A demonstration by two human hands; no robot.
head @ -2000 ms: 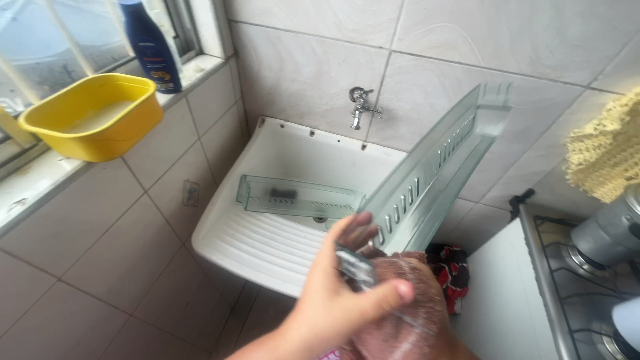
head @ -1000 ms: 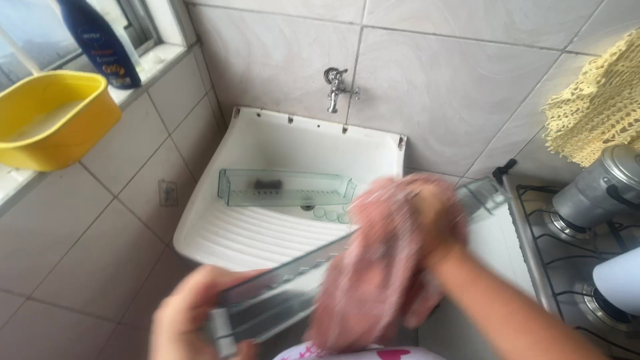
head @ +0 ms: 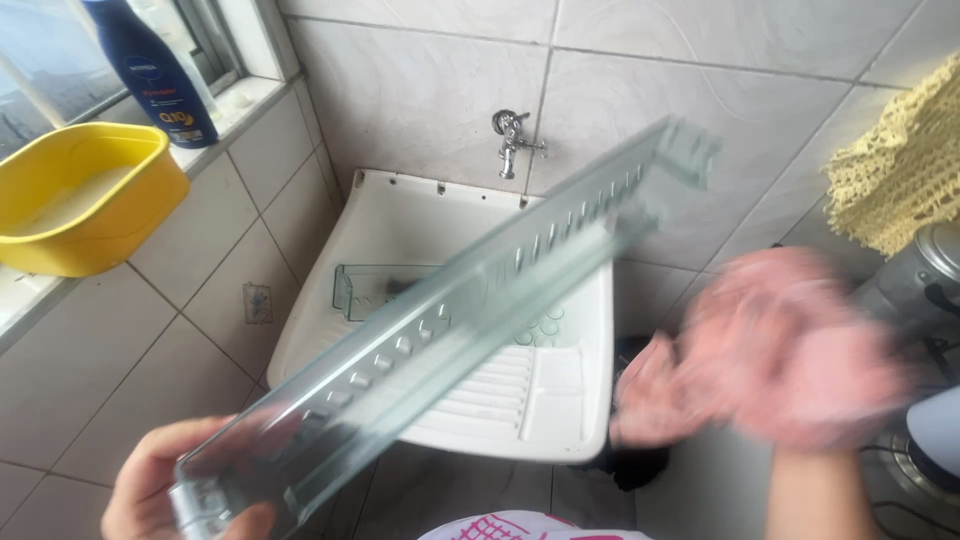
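Observation:
My left hand grips the near end of a long clear plastic refrigerator door shelf, which slants up to the right across the white laundry sink. At the right, apart from the shelf, my right hand is blurred and mostly covered by a pink cloth that it holds. A second clear plastic shelf lies in the sink, partly hidden behind the held one, with a dark blurred object in it.
A chrome faucet is on the tiled wall. A yellow plastic tub and a blue Nivea bottle stand on the windowsill. At the right are a metal pot, a stove burner and a yellow crocheted cloth.
The cloth and my right hand have moved off the shelf to the right. The shelf, low across my front a second ago, is now raised at its far end, in my left hand.

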